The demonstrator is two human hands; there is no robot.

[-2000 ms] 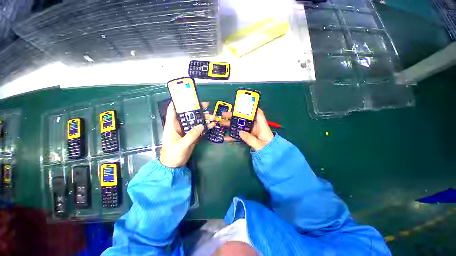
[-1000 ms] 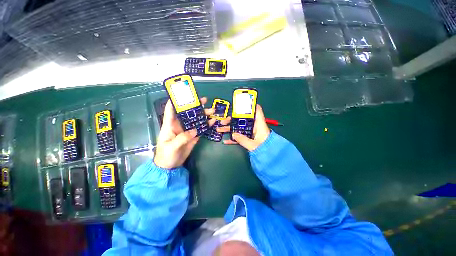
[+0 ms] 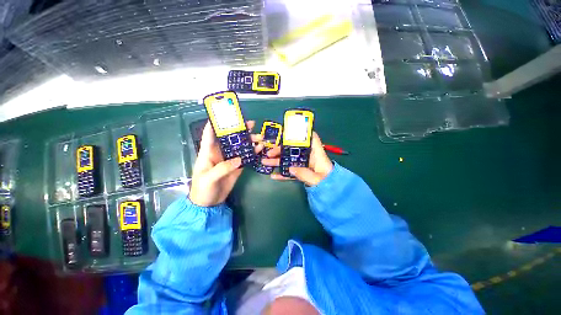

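My left hand holds a black and yellow keypad phone upright, its screen lit white, with my thumb on the lower keys. My right hand holds a second such phone, also lit white, with my thumb low on its keypad. A third phone with a dark screen lies on the green mat between and behind the two, partly hidden by my fingers. A clear blister tray at the left holds several phones, some with yellow frames, two all black.
Another unlit phone lies sideways on the white strip. A long yellow piece lies behind it. Stacked clear trays stand at the back left; an empty blister tray is at the right. A red pen lies beside my right hand.
Both hands stay nearly in place. The right phone has shifted slightly left, and the left phone stands a little straighter than one second ago.
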